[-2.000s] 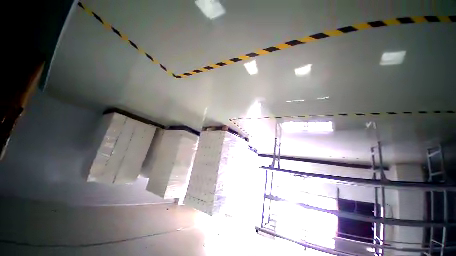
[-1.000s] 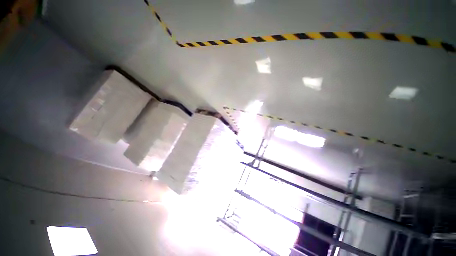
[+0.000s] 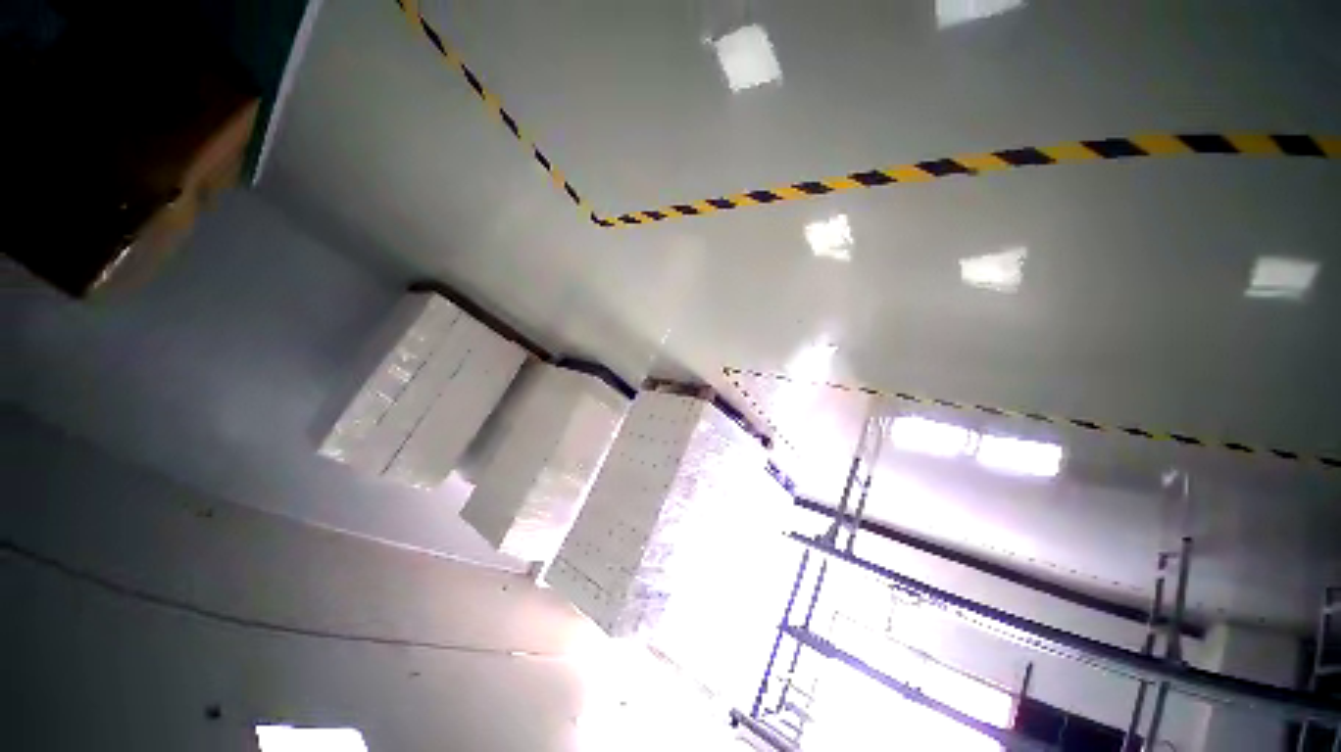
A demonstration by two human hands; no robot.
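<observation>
Neither of my hands is in view. Nearest me, at the upper left, is a brown cardboard carton point(image 3: 184, 191), mostly in dark shadow and cut off by the picture's edge. It stands at the end of a dark green bench surface point(image 3: 277, 52) with a pale edge. What lies further along the bench is too dark or out of the picture.
The view is tilted. White stacked cartons point(image 3: 427, 389) in wrap stand along a grey wall. Pipe racking point(image 3: 1000, 624) stands at the lower right before bright glare. Yellow-black tape point(image 3: 868, 179) marks the glossy floor point(image 3: 1059, 74).
The view has swung and tilted. Compared with one second ago, the carton shows more fully at the upper left, and the stacked cartons and racking sit lower and further right.
</observation>
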